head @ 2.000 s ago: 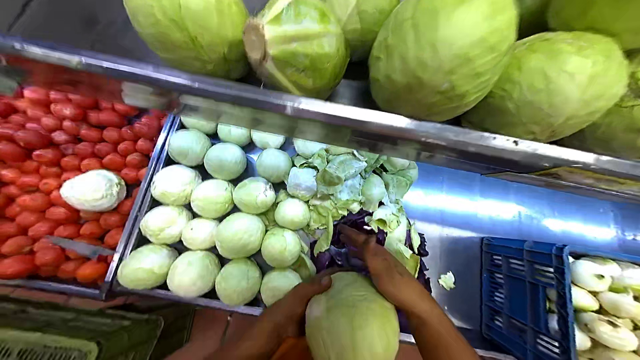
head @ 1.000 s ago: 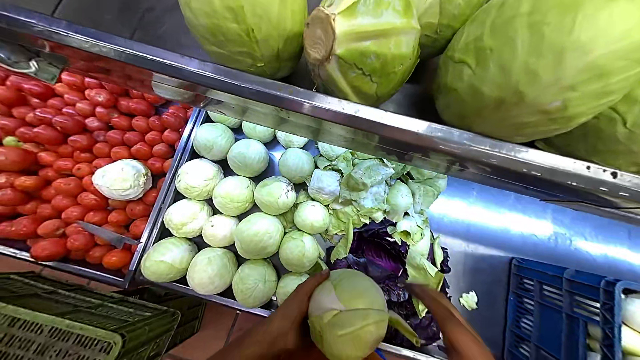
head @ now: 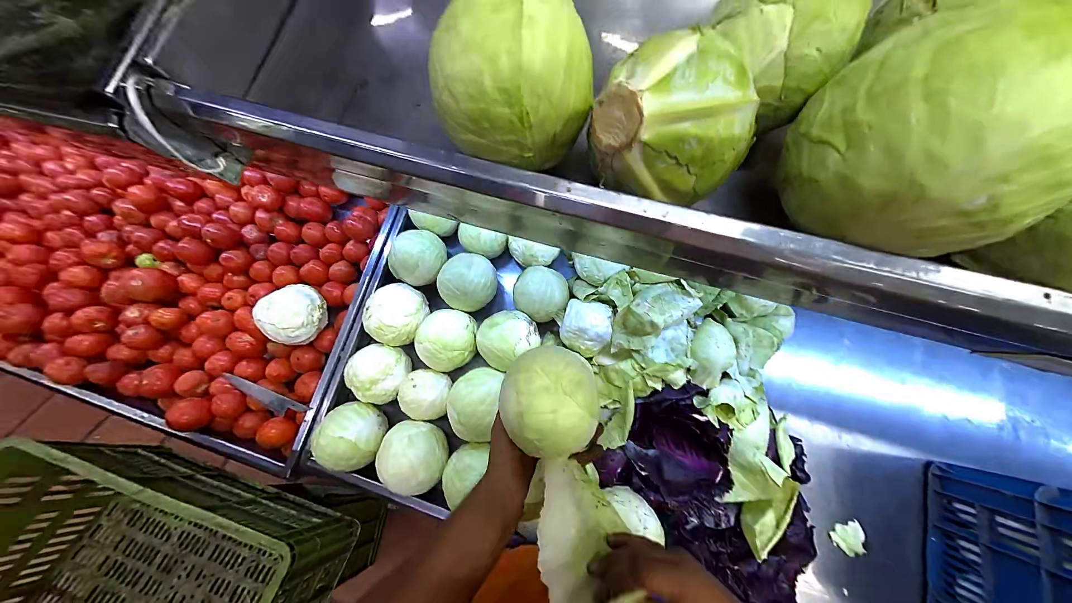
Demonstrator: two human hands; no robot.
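Observation:
My left hand [head: 512,456] holds a pale green cabbage [head: 550,400] from below, at the lower middle of the head view. Its fingers are mostly hidden under the cabbage. A long pale cabbage leaf [head: 567,523] hangs below the head, and my right hand [head: 641,565] grips its lower right edge. Another pale cabbage [head: 635,512] shows just behind that leaf. Rows of small cabbages [head: 444,339] sit in the metal tray to the left. Loose green leaves [head: 657,314] and purple cabbage leaves [head: 695,469] are heaped to the right.
Red tomatoes [head: 151,285] fill the bin at left, with a white-green head [head: 291,314] and a knife blade [head: 264,392] on them. Large cabbages [head: 511,79] rest on the upper shelf behind a metal rail [head: 536,191]. Green crates [head: 167,528] stand lower left, a blue crate [head: 997,532] lower right.
The cabbage in my left hand has moved up over the tray. A leaf now hangs from it in my right hand, which was beside the cabbage before. The view has swung left.

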